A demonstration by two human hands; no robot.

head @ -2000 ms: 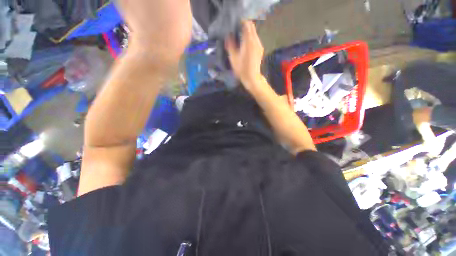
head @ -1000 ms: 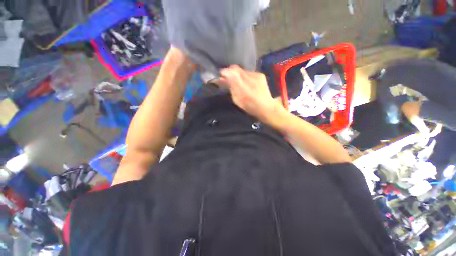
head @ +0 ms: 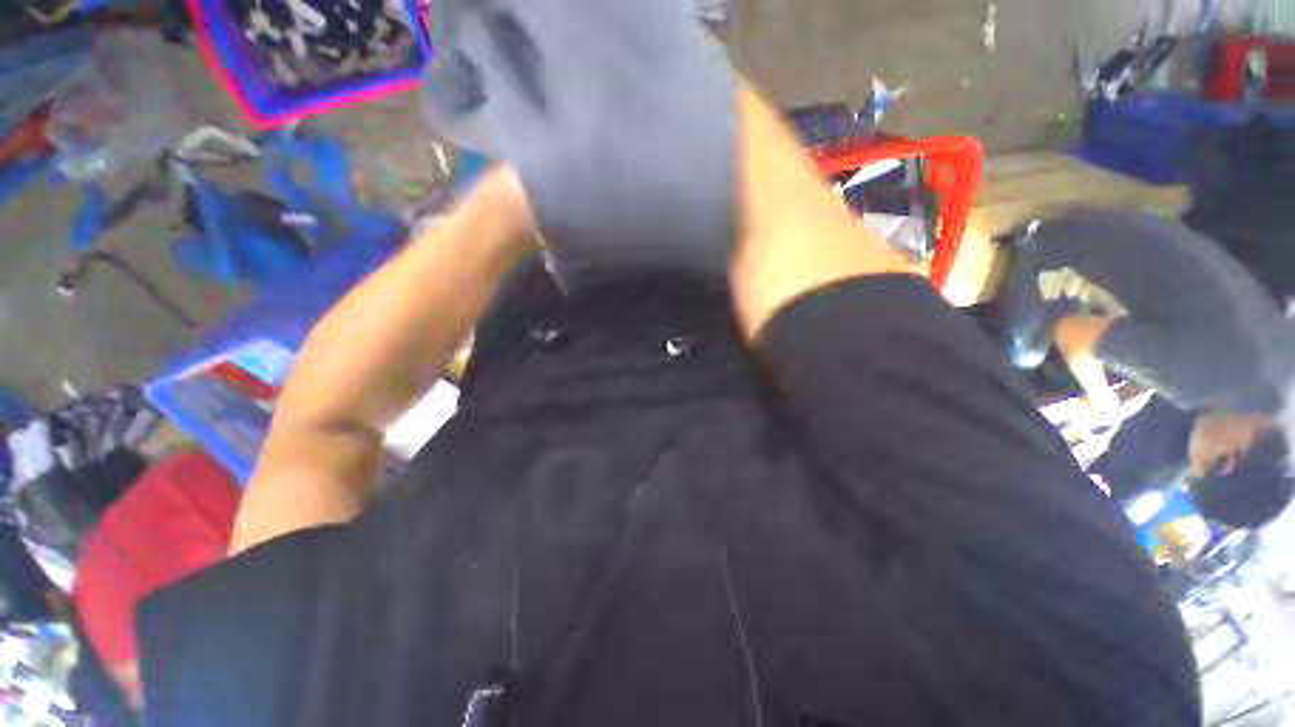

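Note:
A grey garment piece [head: 625, 142], blurred, hangs raised in front of my black top, between my forearms, with darker patches at its upper left. My left hand [head: 509, 192] meets its left edge and is mostly covered by the cloth. My right forearm runs up along its right edge. My right hand lies behind or inside the cloth near the top, and its fingers are hidden. The cloth is held up between both arms, but no fingertips show.
A red basket [head: 960, 199] with white and dark pieces stands at right, partly behind my right arm. A pink-rimmed bin [head: 320, 102] is at upper left. A blue crate [head: 213, 405] is at left. People bend at right, and a red-clothed back [head: 156, 547] shows at lower left.
The grey cloth has come closer and lower over my hands, covering them. My right arm has moved up along its right side. The surroundings have shifted as my view turned.

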